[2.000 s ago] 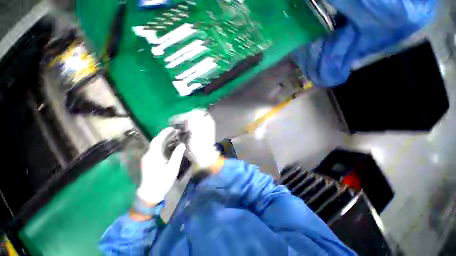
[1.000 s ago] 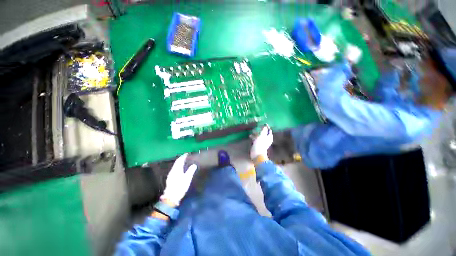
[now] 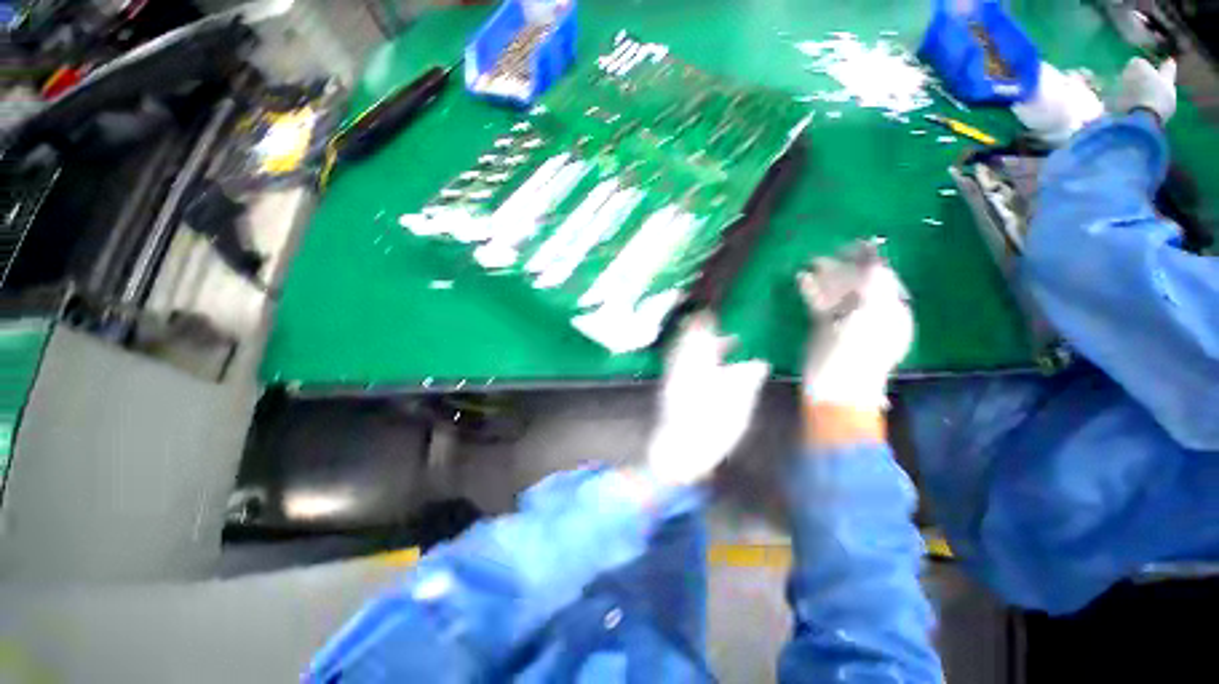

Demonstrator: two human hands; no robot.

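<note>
A large green circuit board (image 3: 642, 174) with long white slots lies askew on the green mat (image 3: 441, 321). A dark bar (image 3: 749, 227) runs along its right side. My left hand (image 3: 706, 401), white-gloved and blurred, is at the board's lower right corner, thumb and fingers apart; fingertips seem to touch the corner, but any grip is unclear. My right hand (image 3: 858, 327), also gloved, is over the mat right of the board. Its fingers are closed around a small grey thing (image 3: 840, 278), too blurred to name.
Blue bins (image 3: 521, 54) (image 3: 980, 54) and white scraps (image 3: 866, 71) lie beyond the board. A black screwdriver (image 3: 394, 114) is at left, beside a conveyor (image 3: 161, 227). A co-worker's blue sleeve (image 3: 1123, 241) and gloved hands are at right, by a dark frame (image 3: 989, 214).
The board has turned counterclockwise on the mat since one second ago. My left hand has moved right to its corner. My right hand has moved right, over the mat.
</note>
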